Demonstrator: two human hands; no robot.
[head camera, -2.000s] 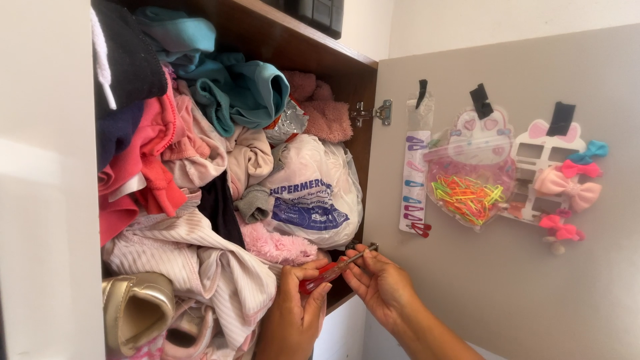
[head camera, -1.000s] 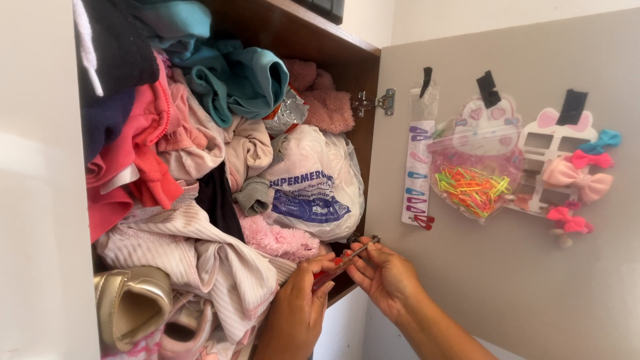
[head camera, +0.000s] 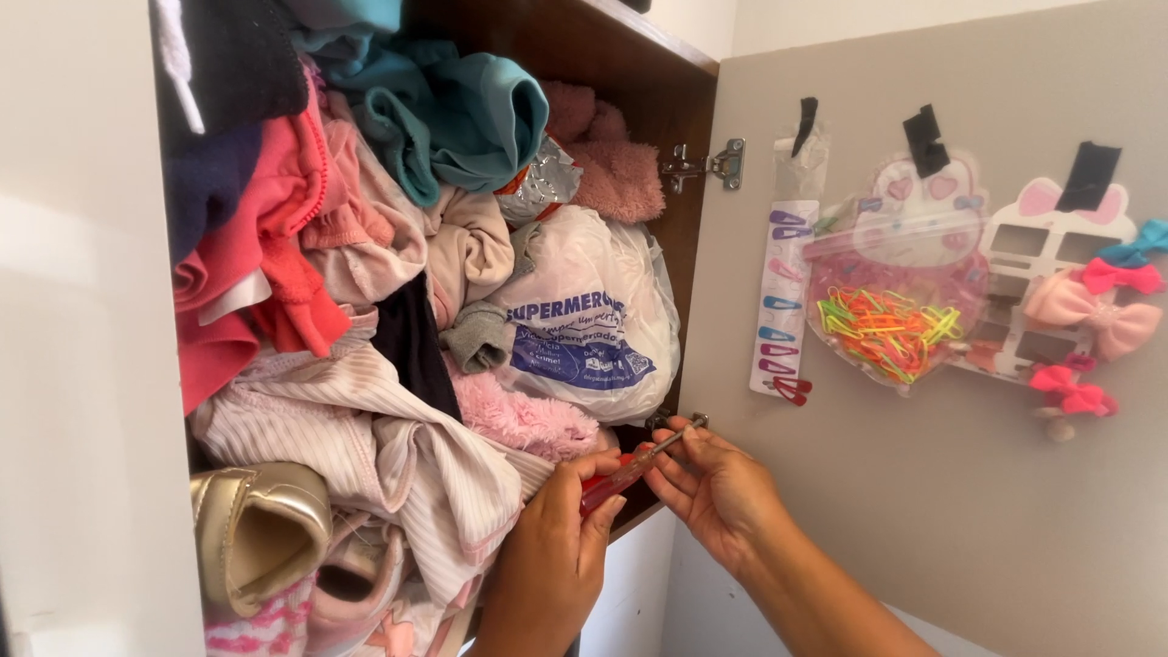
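My left hand (head camera: 561, 525) grips the red handle of a screwdriver (head camera: 620, 476) at the lower edge of the cabinet. The screwdriver's metal shaft slants up and right to the lower cabinet hinge (head camera: 699, 421), which my fingers partly cover. My right hand (head camera: 716, 484) is at the shaft's front end, its fingertips around the tip and hinge; whether they pinch the shaft or the hinge is hard to tell. Higher up, another metal hinge (head camera: 707, 165) joins the cabinet's side to the open door (head camera: 876, 493).
Heaped clothes (head camera: 365, 411) fill the cabinet, with a white plastic bag (head camera: 584, 319) and a fluffy pink cloth (head camera: 525, 420) near my hands. A gold shoe (head camera: 260, 534) lies lower left. Hair clips (head camera: 782, 301), a pouch of colourful elastics or clips (head camera: 890, 333) and bows (head camera: 1095, 315) hang on the door.
Both hands stay at the lower hinge with the screwdriver. My left hand's grip around the red handle has shifted slightly.
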